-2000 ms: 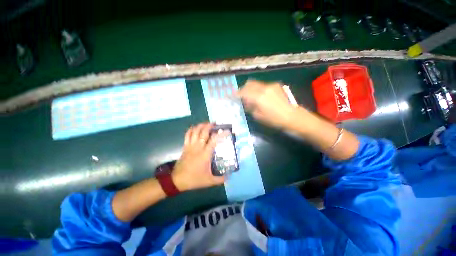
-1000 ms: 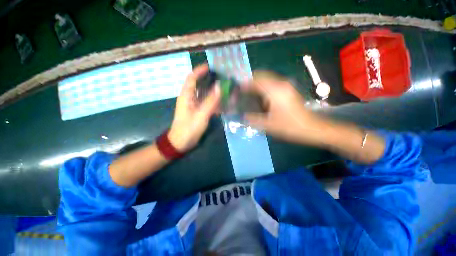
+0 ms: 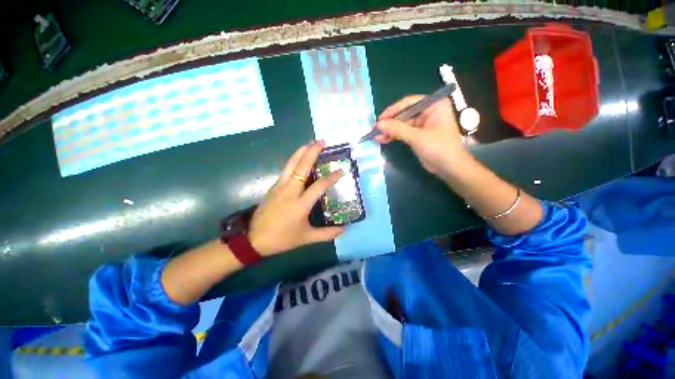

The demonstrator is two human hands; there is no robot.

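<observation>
An open phone unit (image 3: 342, 194) with a green board and silver area lies on the narrow sticker sheet (image 3: 368, 233) in front of me. My left hand (image 3: 290, 203) holds it from its left side, fingers on its edge and face. My right hand (image 3: 425, 133) grips dark tweezers (image 3: 423, 105), their tip pointing left and down, just above the phone's top right corner. Whether the tips hold a piece is too small to tell. Rows of greyish-pink pieces show at the sheet's far end.
The wide sticker sheet (image 3: 163, 115) lies at the left. A white wristwatch (image 3: 469, 119) and a red parts bin (image 3: 518, 89) with small white parts lie at the right. Beyond the pale taped edge (image 3: 277, 37), phone units (image 3: 50, 41) sit on the green conveyor.
The phone, raised and blurred between both hands a second ago, now lies on the narrow sheet under my left hand. My right hand now shows the tweezers. The units on the conveyor have shifted left.
</observation>
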